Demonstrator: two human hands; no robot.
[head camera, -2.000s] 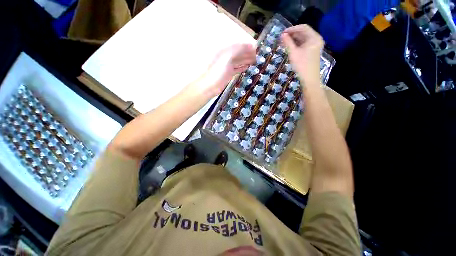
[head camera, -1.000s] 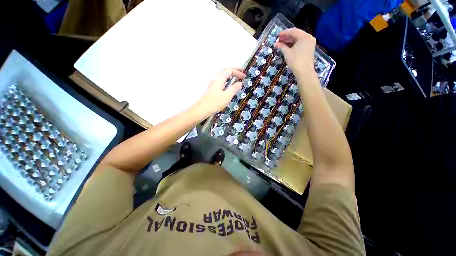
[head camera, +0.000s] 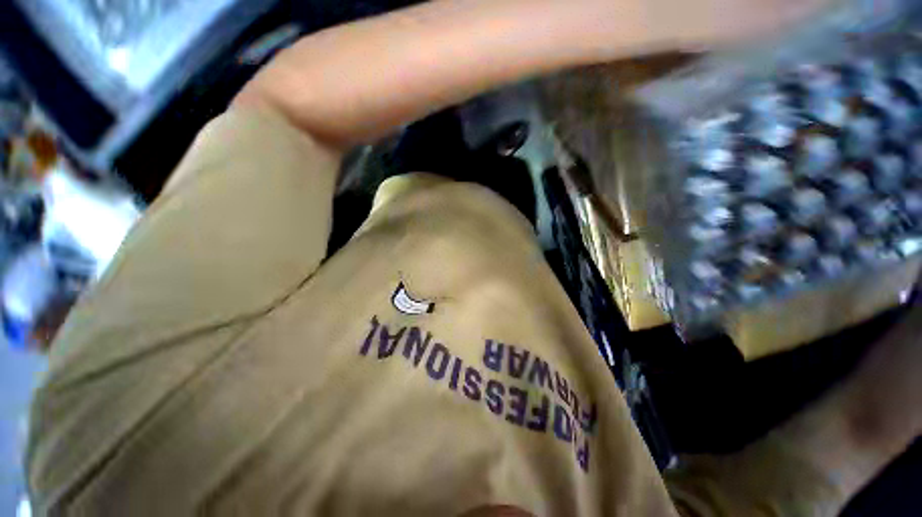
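Observation:
A clear blister tray (head camera: 708, 293) holds rows of silvery-grey modules (head camera: 799, 162) at the right of the head view. It is blurred, cut off by the right edge, and looks large and close. My left forearm reaches across the top towards the tray's far side; the hand itself cannot be made out at the top edge. My right forearm runs out at the lower right, below the tray, and its hand is out of the picture. Whether either hand grips the tray cannot be seen.
A brown carton (head camera: 760, 335) shows below and beside the tray. A whitish lined bin (head camera: 131, 50) is at the upper left, blurred. Dark objects lie between my body and the carton. Part of a person (head camera: 76, 217) in white shows at the far left.
The view has swung strongly and blurred. The tray now appears larger and farther right, at another angle. Both hands have left view; the white sheet is no longer seen.

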